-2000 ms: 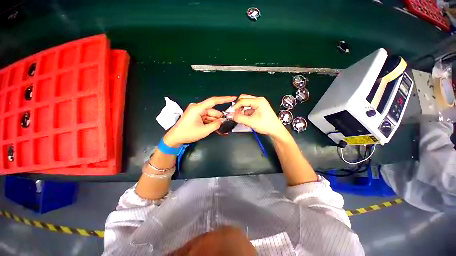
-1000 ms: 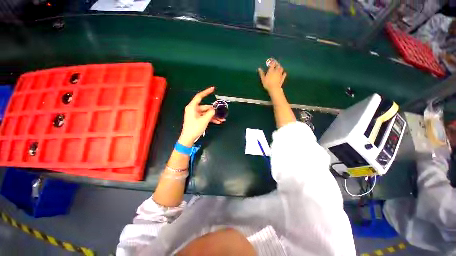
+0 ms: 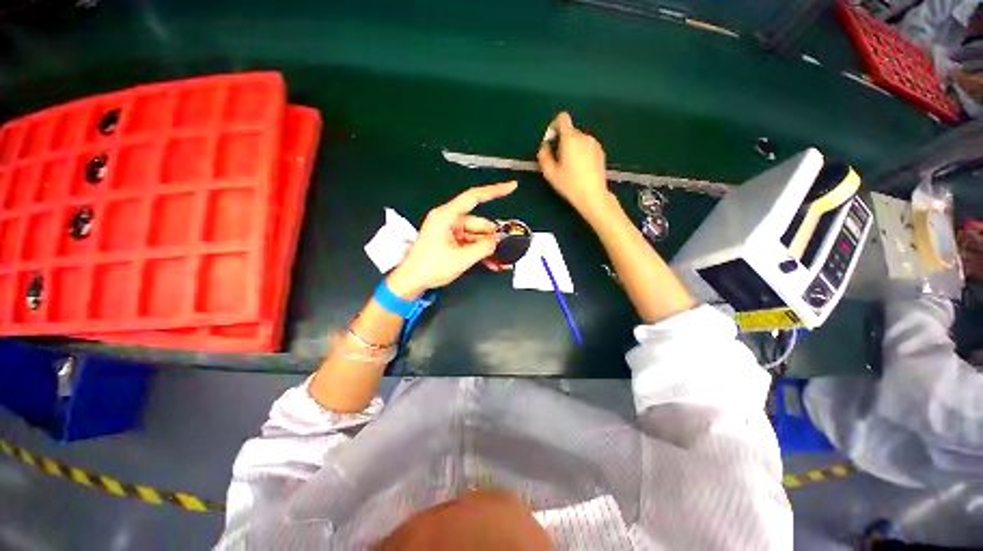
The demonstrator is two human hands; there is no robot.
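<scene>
My left hand (image 3: 453, 245) holds a round electronic unit (image 3: 510, 242) by its edge between thumb and fingers, dark side showing. My right hand (image 3: 571, 161) is above the metal strip (image 3: 490, 161), with a small round unit (image 3: 552, 137) partly showing at its fingertips. A blue stick (image 3: 563, 301) lies partly on a white paper sheet (image 3: 548, 266) just right of the left hand's unit. Two more round units (image 3: 653, 224) are visible right of my right forearm, which may hide others.
Stacked red compartment trays (image 3: 162, 215) holding several units stand at left. A crumpled white tissue (image 3: 390, 241) is beside my left hand. The tape dispenser (image 3: 776, 242) stands at right. Another person's sleeve (image 3: 916, 355) is at far right. One dark unit (image 3: 765, 147) lies farther back.
Over two seconds my hands have moved apart. Since one second ago my right hand has drawn back towards me from the far unit's place, with a unit at its fingers. My left hand still holds its unit.
</scene>
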